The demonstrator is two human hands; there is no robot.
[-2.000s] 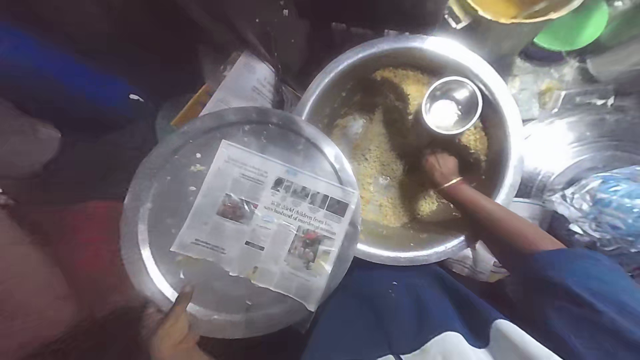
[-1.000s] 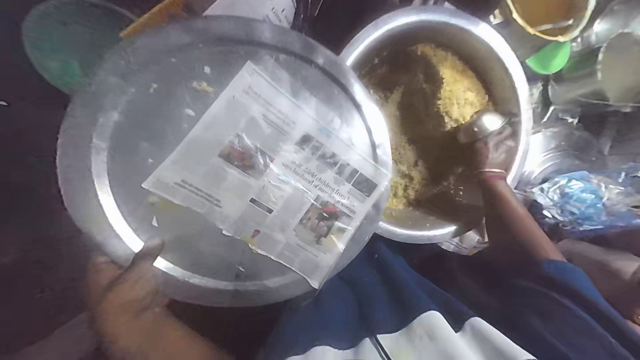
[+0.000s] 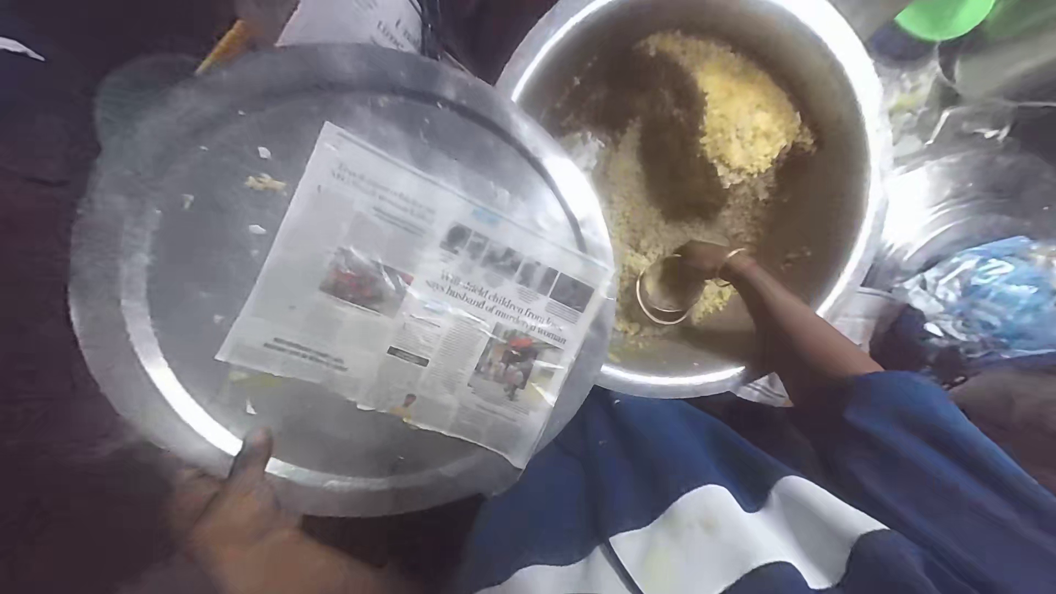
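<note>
My left hand point(image 3: 239, 503) grips the near rim of a large round metal tray point(image 3: 198, 272), thumb on top. A sheet of newspaper under clear plastic point(image 3: 355, 313) lies on the tray, with a few pale food bits beside it. Right of the tray stands a wide metal basin point(image 3: 858, 107) holding yellow cooked grain, apparently rice point(image 3: 742, 124). Inside the basin my right hand point(image 3: 701, 264), with a bangle at the wrist, holds a small round metal bowl point(image 3: 664, 289) low against the grain. Part of the bowl and most of my right fingers are hard to make out.
Shiny metal ware point(image 3: 973, 157) and a crumpled blue and clear plastic bag point(image 3: 990, 289) lie right of the basin. A green round object point(image 3: 945, 12) is at the top right. More printed paper point(image 3: 355, 21) sits behind the tray, whose right edge overlaps the basin's left side.
The bowl in my right hand has moved from the basin's right side to its near, lower part. My left hand has kept hold of the tray. The view has shifted.
</note>
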